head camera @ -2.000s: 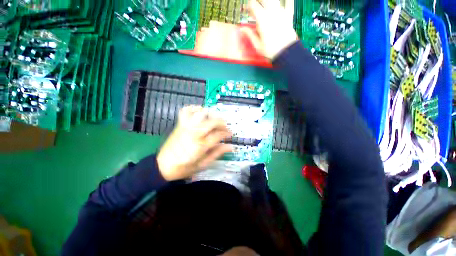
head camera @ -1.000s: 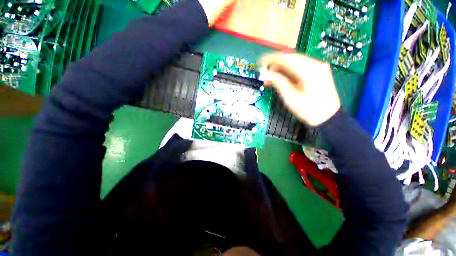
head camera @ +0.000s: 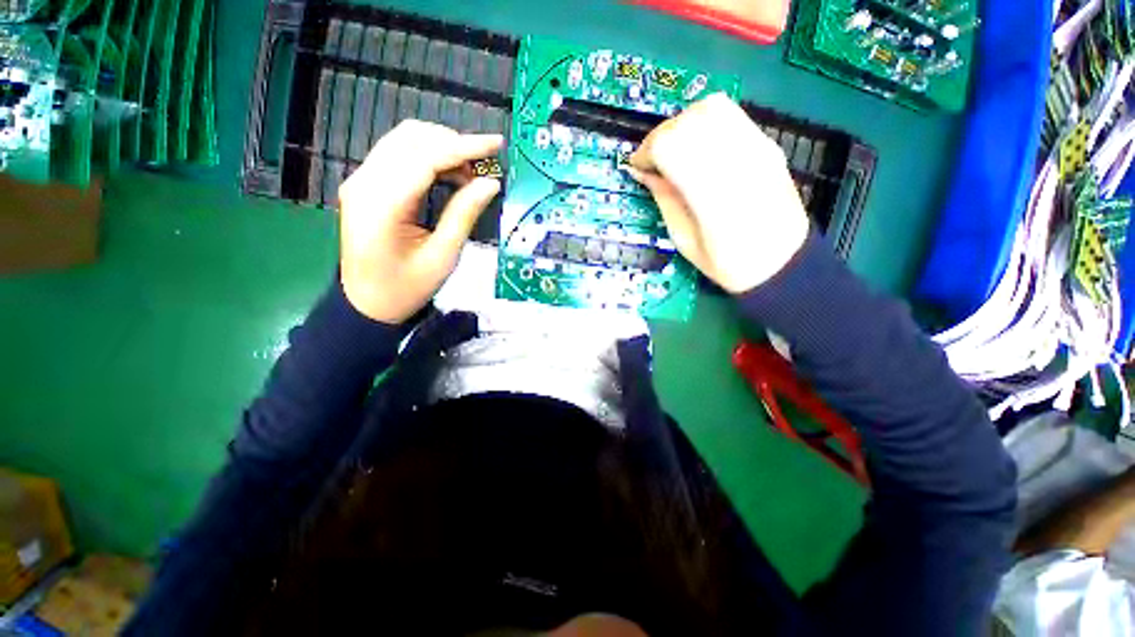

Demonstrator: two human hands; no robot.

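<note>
A green circuit board (head camera: 597,205) with dark slots and white and silver parts lies across the black ribbed rack (head camera: 373,93). My left hand (head camera: 405,218) is just left of the board and pinches a small yellow-and-black component (head camera: 487,167) between thumb and forefinger. My right hand (head camera: 728,193) is over the board's right side, its fingertips on a small yellowish component (head camera: 626,159) at the board's surface, partly hidden by the fingers. Two yellow-and-black parts sit near the board's top edge.
Leaning green boards (head camera: 112,87) stand at upper left. A board stack (head camera: 890,44) and a red-orange tray edge (head camera: 722,15) are at the top. A blue bin (head camera: 983,162) with wired boards is at right, red-handled tool (head camera: 809,417) low right, cardboard boxes (head camera: 50,224) left. A person's arm shows at lower right.
My left hand has come back from the component tray to the board's left side with a component. My right hand has moved onto the board. The view has shifted.
</note>
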